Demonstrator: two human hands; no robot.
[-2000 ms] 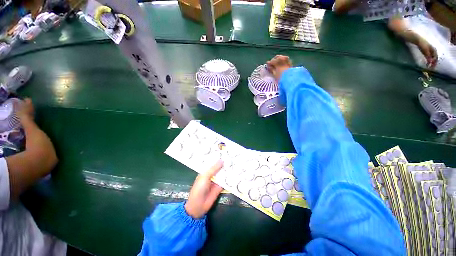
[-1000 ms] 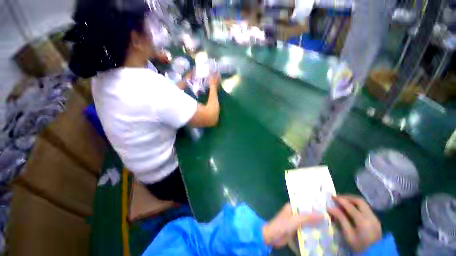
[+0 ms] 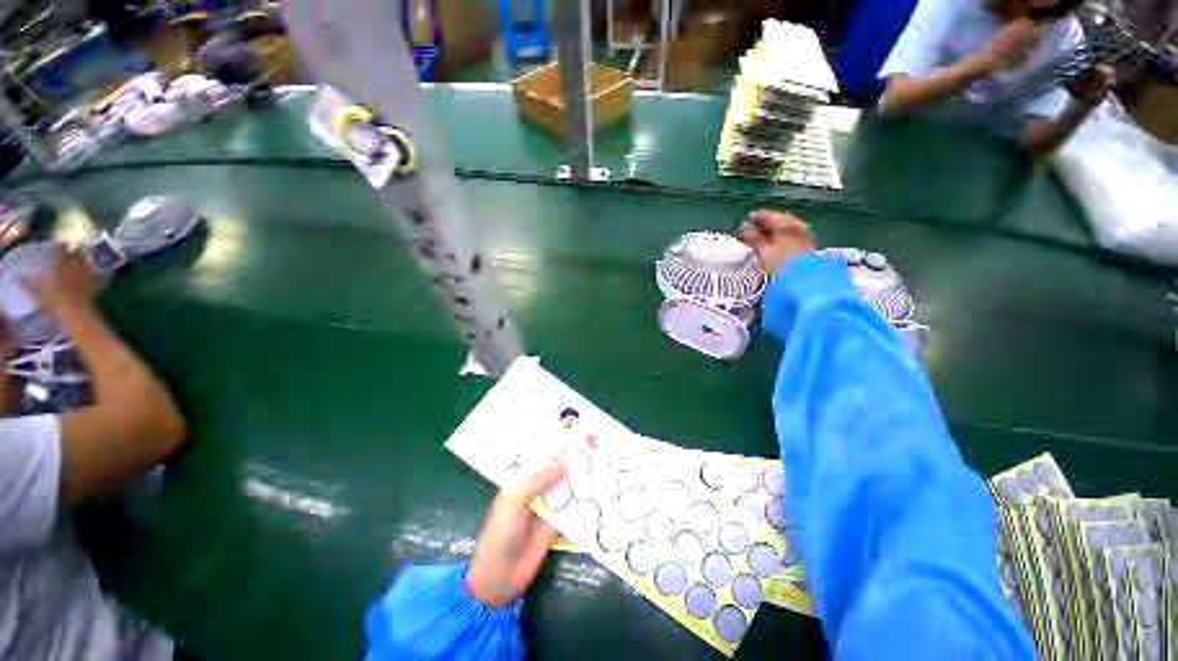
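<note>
My left hand (image 3: pixel 514 536) holds a white sticker sheet (image 3: pixel 672 523) with rows of grey round stickers over the green belt; its upper left part shows emptied places. My right hand (image 3: pixel 778 235) is reached out at the right edge of a small fan (image 3: pixel 711 278), fingers closed together; whether a sticker is between them cannot be told. A second small fan (image 3: pixel 878 287) stands just right of it, partly hidden behind my blue sleeve. Another sheet lies partly under the held one.
Fanned stack of sticker sheets (image 3: pixel 1092 562) at lower right; another pile (image 3: pixel 782 110) at the back. Grey metal post (image 3: pixel 446 245) rises left of centre. Cardboard box (image 3: pixel 575 101) behind. A person's arm (image 3: pixel 110 375) works at left; another person (image 3: pixel 982 65) is at upper right.
The view swung left with both hands at the sheet, then back. My right hand has left the sheet and is at the fans again. The fans sit further right in view than before.
</note>
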